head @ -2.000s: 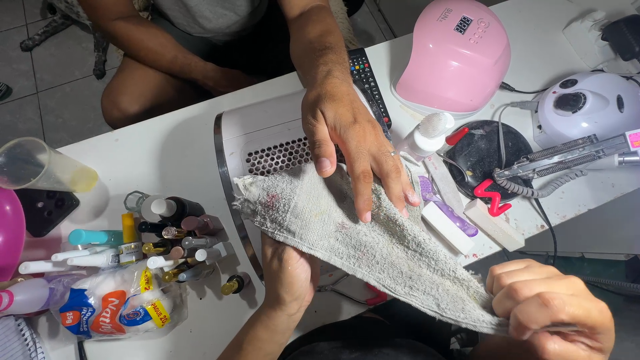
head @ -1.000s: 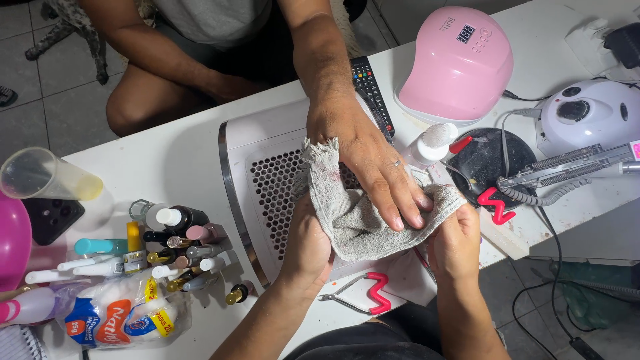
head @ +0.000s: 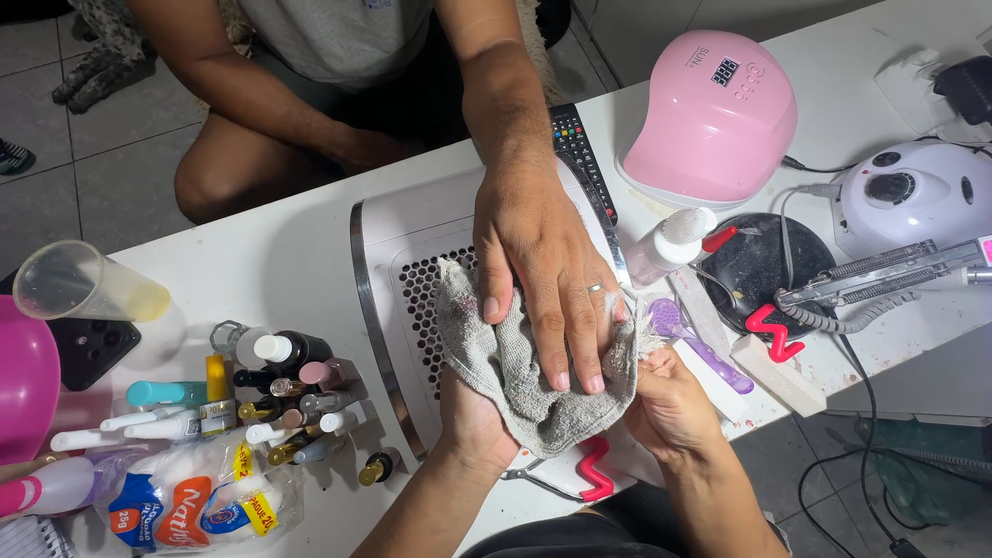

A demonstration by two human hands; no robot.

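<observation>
A worn grey terry towel (head: pixel 542 411) lies bunched beneath another person's hand (head: pixel 542 271), which is palm down with a ring on one finger. My left hand (head: pixel 477 422) supports the towel from below on its left side, fingers hidden under the cloth. At the towel's frayed right edge, my right hand (head: pixel 673 399) pinches the cloth beside the person's little finger. Under the towel stands a white nail dust collector (head: pixel 422 225) with a honeycomb grille. Red-handled nippers (head: pixel 595 469) lie just below the towel, partly hidden.
On the left are nail polish bottles (head: pixel 298 353), a bag of cotton balls (head: pixel 205 504), a plastic cup (head: pixel 89 287) and a phone (head: pixel 97 349). To the right are a pink nail lamp (head: pixel 713 116), a pump bottle (head: pixel 666 244), a purple brush (head: pixel 697 345), a white buffer block (head: pixel 777 376) and a nail drill unit (head: pixel 914 194).
Two seconds ago the towel was stretched out toward the lower right; now it is gathered around the person's fingers. My right hand has come in from the right to the towel's side.
</observation>
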